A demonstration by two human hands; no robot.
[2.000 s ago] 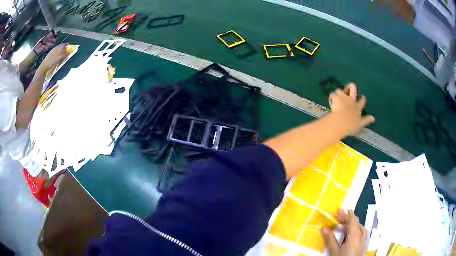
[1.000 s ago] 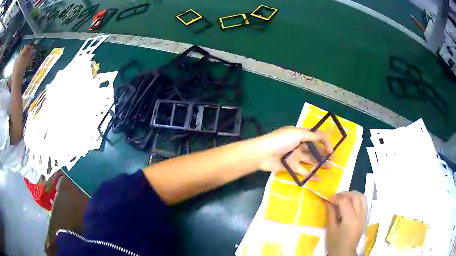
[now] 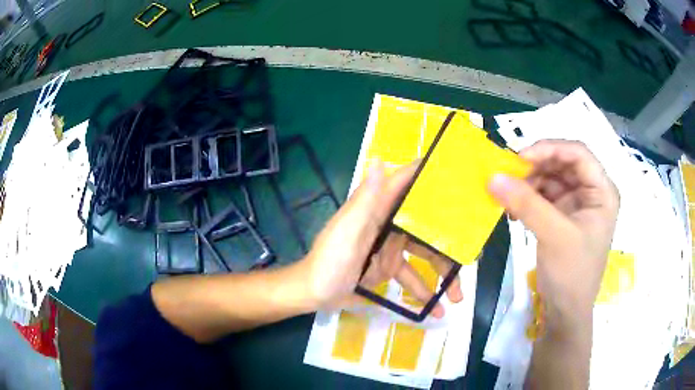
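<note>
A black plastic frame [image 3: 418, 314] is tilted in the air above the adhesive sheet. A yellow adhesive piece [image 3: 449, 194] covers its upper, larger opening; the lower, smaller opening is uncovered. My left hand [image 3: 366, 236] holds the frame from its left side, with fingers seen behind and through the lower opening. My right hand [image 3: 568, 190] pinches the upper right corner of the yellow piece between thumb and fingers. The white adhesive sheet [image 3: 328, 346] with yellow rectangles lies below on the bench, partly hidden by my hands and the frame.
A dark pile of black frames [image 3: 171, 187] lies at left. White waste sheets [image 3: 42, 206] are heaped at the far left. More white sheets [image 3: 568, 114] with loose yellow pieces [image 3: 616, 276] lie at right. A pale rail [image 3: 320, 61] crosses behind, with frames on the green strip beyond.
The held frame is now upturned nearer the view, with a yellow piece over its large opening. My right hand has moved up from the sheet to that piece. The view has swung right.
</note>
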